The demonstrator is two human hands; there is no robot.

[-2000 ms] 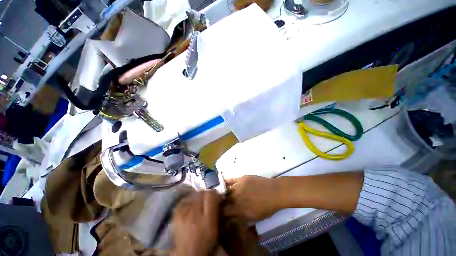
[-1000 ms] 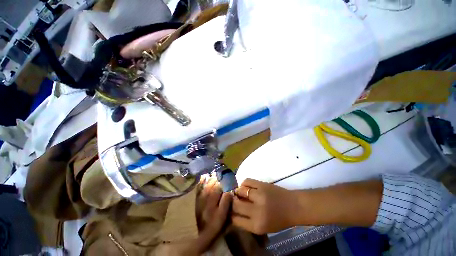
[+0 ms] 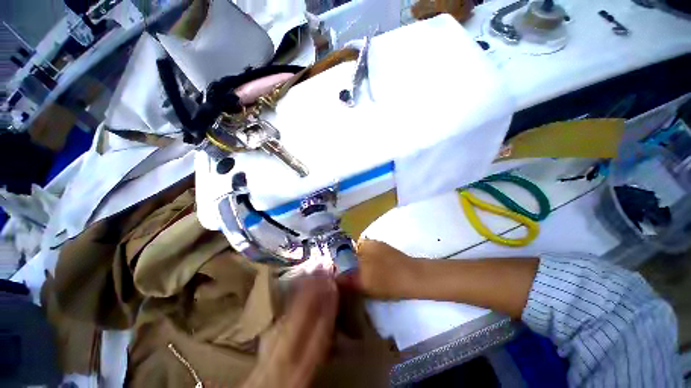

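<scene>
A brown garment [image 3: 220,303] lies heaped on the left and under the needle area of the white sewing machine [image 3: 424,83]. A short metallic zipper [image 3: 184,364] shows on it at the bottom. My left hand [image 3: 303,322] is blurred and lies on the brown cloth just in front of the presser foot area; its fingertips are washed out by the lamp. My right hand [image 3: 379,270] is right beside the needle, its fingers bent and partly hidden behind the machine's metal parts. What its fingertips hold cannot be made out.
Scissors with green and yellow loops [image 3: 500,216] lie right of the needle. Keys [image 3: 280,154] lie on the machine head. A white cloth cover [image 3: 454,155] hangs over the arm. A yellow-tan strip [image 3: 568,142] lies behind. A clear bin [image 3: 644,212] stands at right, pale panels [image 3: 144,174] at left.
The view has shifted. My right hand has closed in from beside the needle to right against it. My left hand is blurred and still on the cloth near the needle.
</scene>
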